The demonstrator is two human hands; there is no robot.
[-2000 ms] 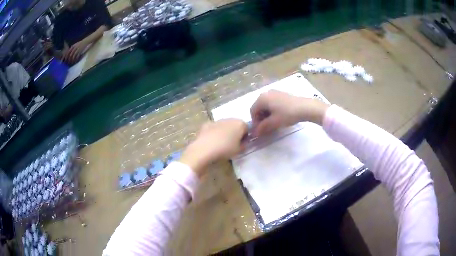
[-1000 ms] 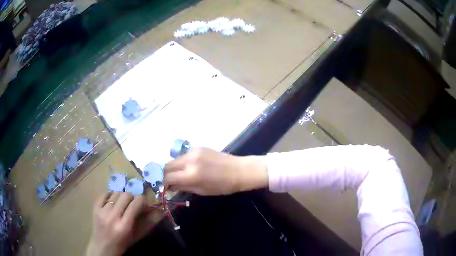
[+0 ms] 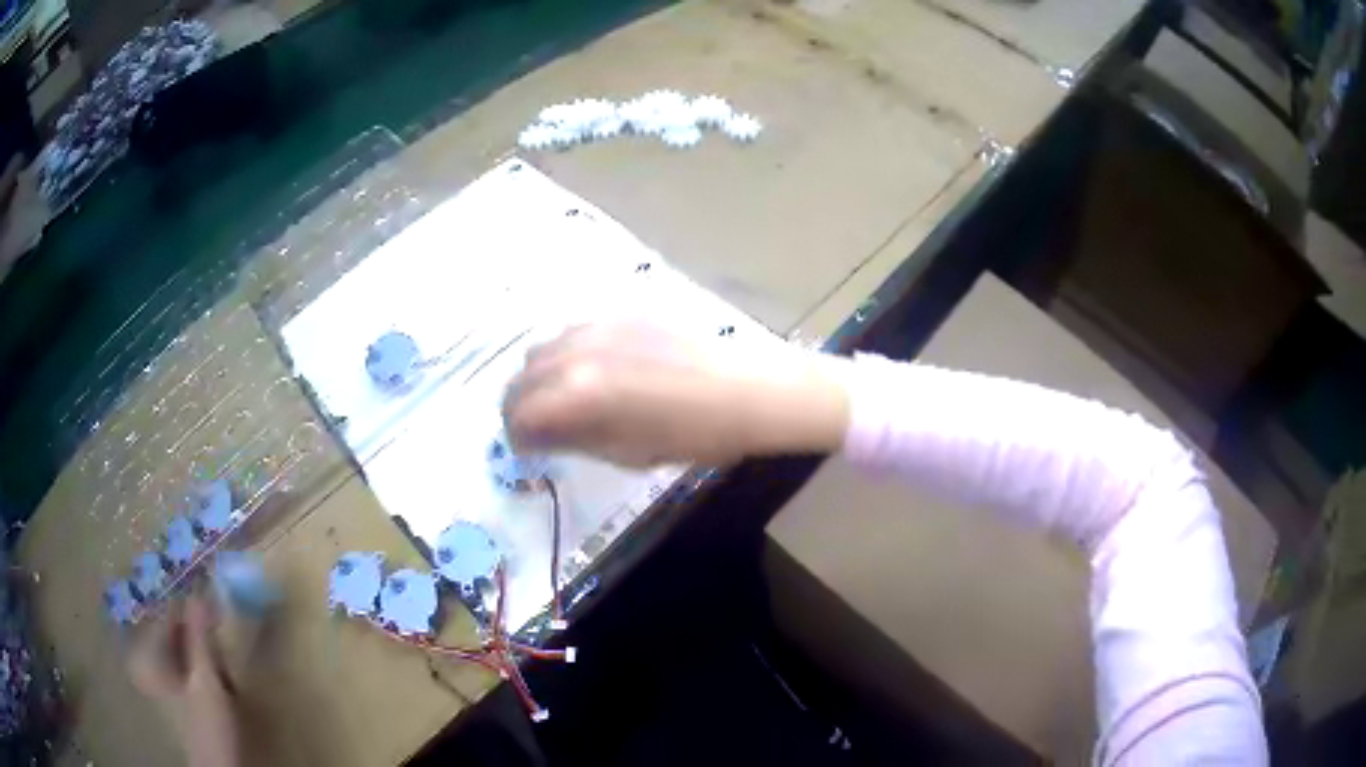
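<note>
Blue-silver motors lie in front of me. Three motors (image 3: 408,599) with red and dark wires sit at the sheet's lower left edge. One motor (image 3: 393,360) lies on the white sheet (image 3: 614,315). Another motor (image 3: 514,463) shows partly under my right hand (image 3: 599,397), its wire trailing down. My right hand is blurred with curled fingers; whether it grips anything is hidden. My left hand (image 3: 187,659) is blurred at lower left, its fingertips at a blurred motor (image 3: 243,581) it appears to hold. Several motors (image 3: 180,540) stand in a row in the clear tray (image 3: 210,397).
White gears (image 3: 644,117) lie in a curved row beyond the sheet on the brown bench cover (image 3: 839,165). A cardboard carton (image 3: 959,510) stands right of the bench edge, under my right forearm. A pile of parts (image 3: 128,98) is at far upper left, beyond the green surface.
My left hand has moved left from the lower motors to the tray row, which has one motor fewer. My right hand has risen from the sheet's lower edge over the sheet.
</note>
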